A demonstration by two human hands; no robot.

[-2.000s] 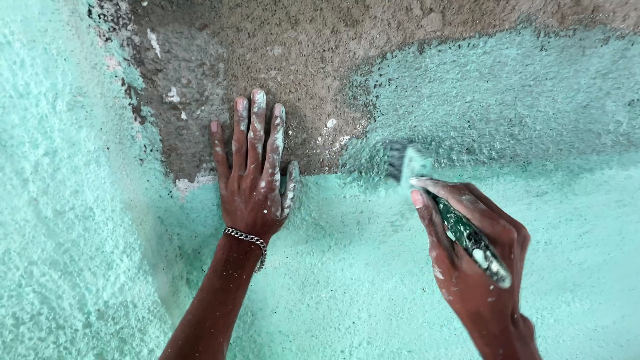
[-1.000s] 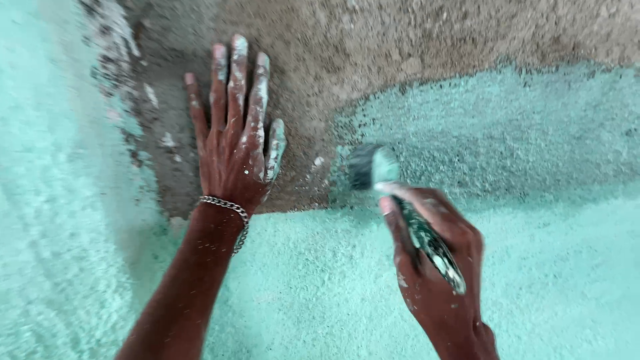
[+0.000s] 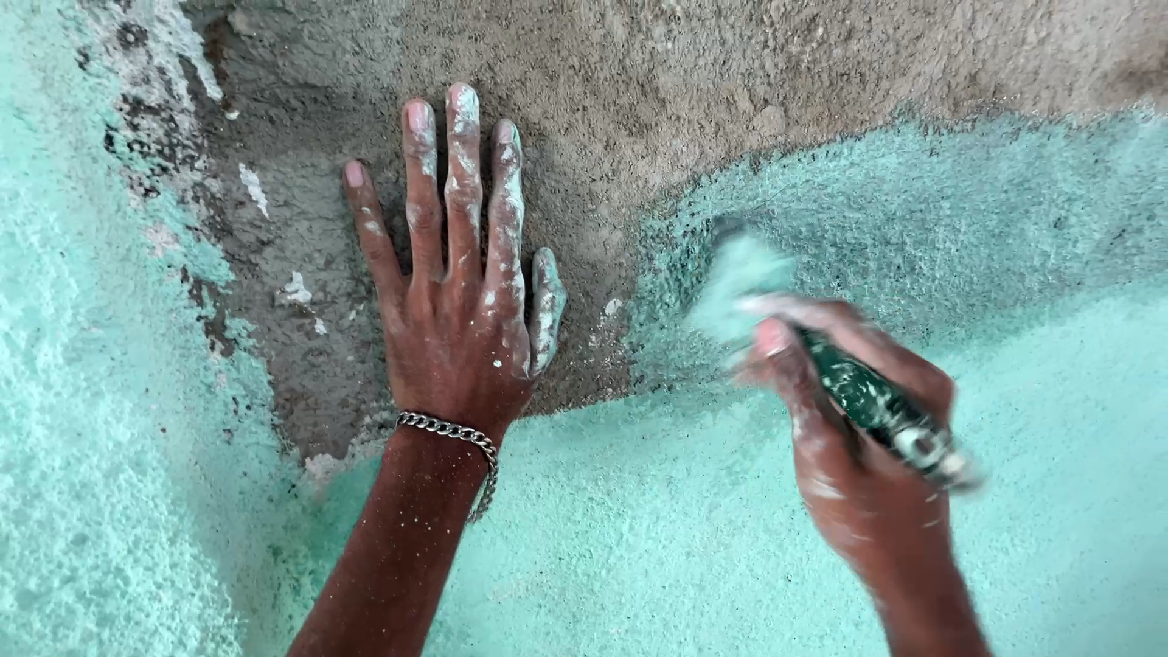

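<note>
My left hand [image 3: 456,310] lies flat with its fingers apart on a bare patch of grey-brown plaster [image 3: 602,109]; it holds nothing. Turquoise paint coats its fingers and thumb, and a silver chain bracelet [image 3: 447,426] circles the wrist. To its right, my right hand [image 3: 849,411] grips a paintbrush by its dark green, paint-spattered handle [image 3: 858,388]. The brush head [image 3: 744,274], blurred and covered in turquoise paint, is at the left part of a darker, freshly painted band [image 3: 958,210]. The bristle tips are hard to make out.
Lighter turquoise paint [image 3: 639,538] covers the rough wall below the plaster. At the left, another painted wall surface [image 3: 100,411] borders the plaster along a ragged edge, with flaked white and black spots [image 3: 151,100] near the top.
Turquoise paint reaches farther left across the plaster, toward my left hand, than two seconds ago. The brush has moved left with my right hand. My left hand stays pressed to the plaster.
</note>
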